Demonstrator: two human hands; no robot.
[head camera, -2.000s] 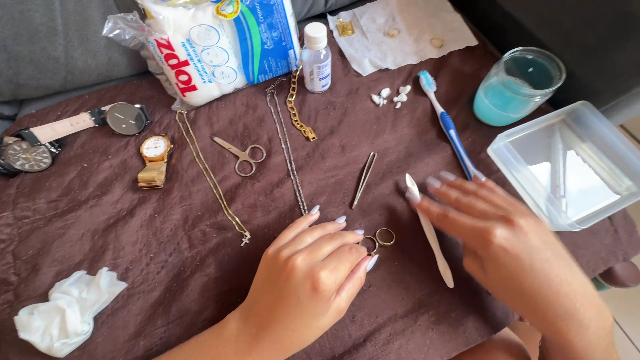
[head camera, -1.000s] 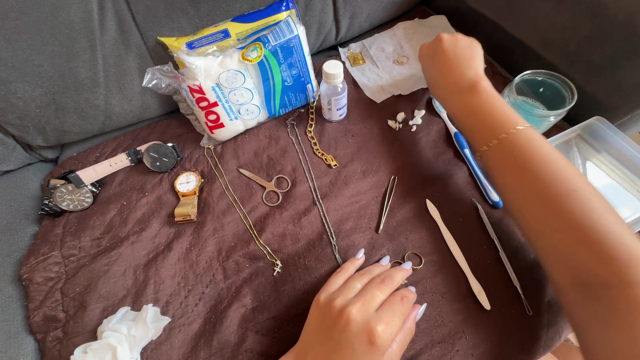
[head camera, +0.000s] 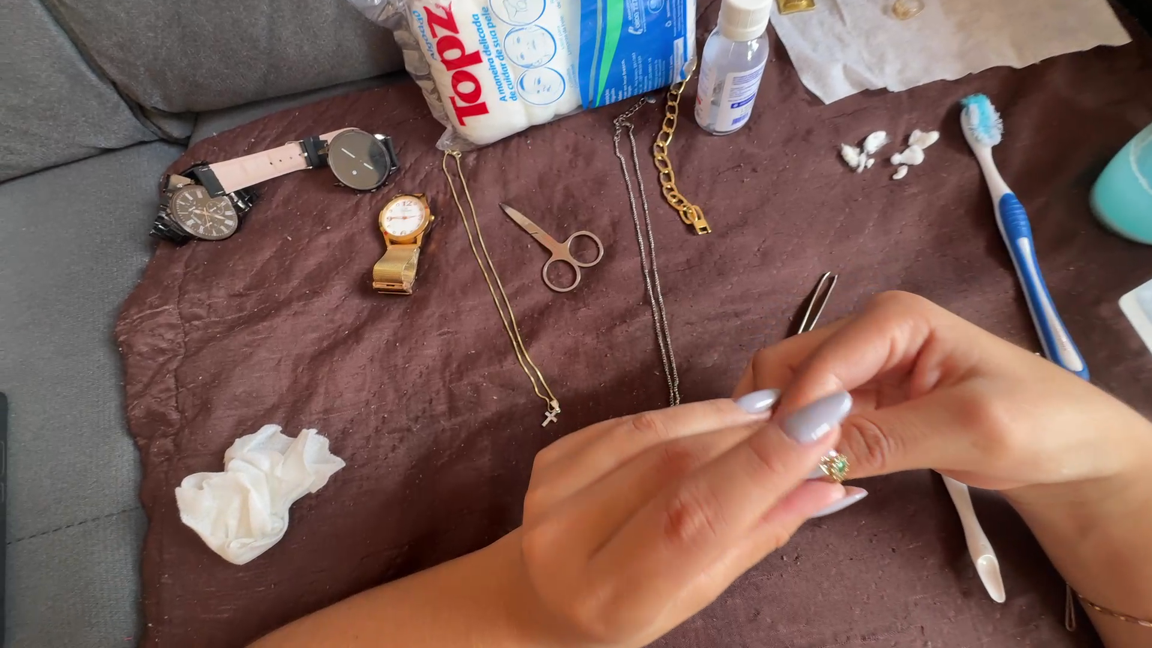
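My left hand (head camera: 666, 513) and my right hand (head camera: 936, 396) meet at the lower right of the middle, fingertips together. Between them shows a gold-coloured ring with a green stone (head camera: 834, 465), pinched at the fingertips; which fingers bear it is partly hidden. Metal tweezers (head camera: 817, 301) stick out behind my right hand. Below that hand is the end of a white spatula-like stick (head camera: 976, 540). To the left lie a silver-coloured chain (head camera: 650, 270), a gold-coloured chain with a cross pendant (head camera: 504, 301) and small scissors (head camera: 560, 256).
Watches (head camera: 403, 220) lie at the left, above a crumpled white tissue (head camera: 256, 490). At the back are a cotton bag (head camera: 540, 54), a small bottle (head camera: 732, 76) and a gold-coloured bracelet (head camera: 668, 162). A toothbrush (head camera: 1021, 243), cotton bits (head camera: 909, 155) and a teal-filled container (head camera: 1129, 189) are at the right.
My right hand has come back from the white sheet at the back right to my left hand. My left hand has lifted off the cloth, and a green-stoned ring now shows between them.
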